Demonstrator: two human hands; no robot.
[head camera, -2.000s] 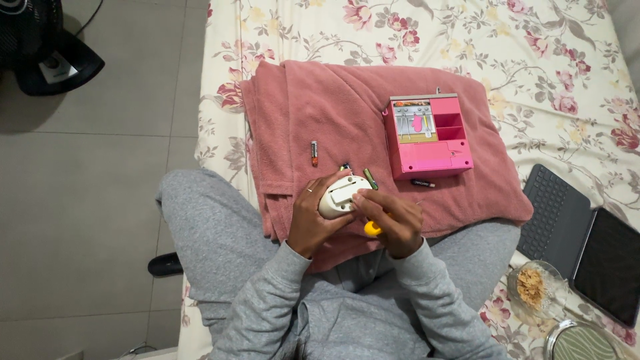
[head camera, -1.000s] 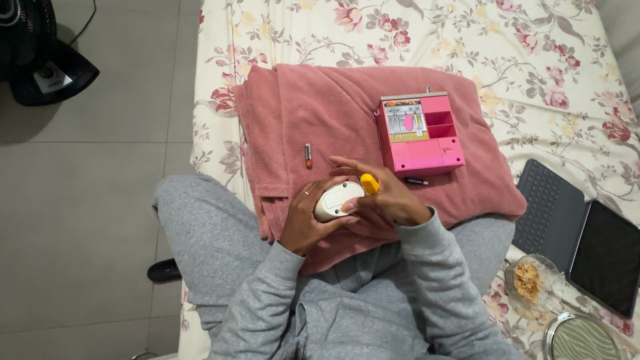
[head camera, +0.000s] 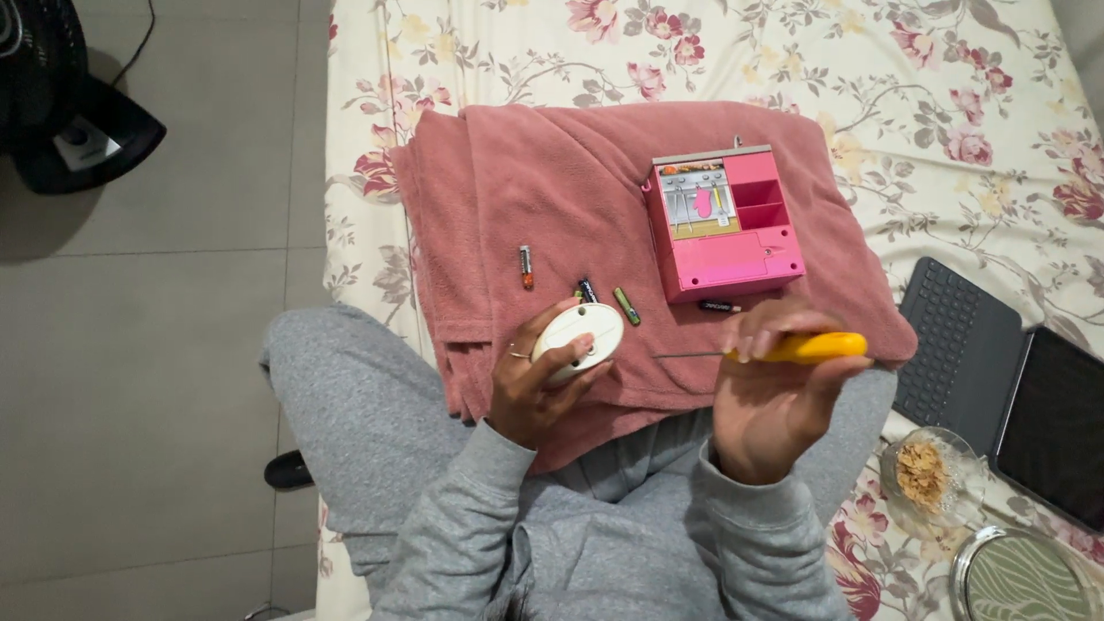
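Note:
My left hand (head camera: 539, 375) holds a white oval plastic device (head camera: 580, 338), its thumb on the face that has screw holes. To the right, my right hand (head camera: 768, 388) grips a screwdriver by its yellow handle (head camera: 819, 347), the thin shaft pointing left over the pink blanket (head camera: 552, 190). Just beyond the device lie a dark battery (head camera: 587, 291) and a green battery (head camera: 627, 306). An orange and black battery (head camera: 526, 266) rests farther left. Another dark battery (head camera: 718, 306) is by the near edge of a pink toy kitchen unit (head camera: 733, 267).
On the floral bedsheet at the right are a keyboard case (head camera: 953, 336) with a tablet (head camera: 1056, 423), a glass bowl of flakes (head camera: 923, 474) and a round patterned object with a silver rim (head camera: 1022, 578). A black fan (head camera: 112, 142) stands on the tiled floor at the left.
My right hand has moved right, away from the white device, with the screwdriver, whose shaft now points left. My left hand keeps hold of the device.

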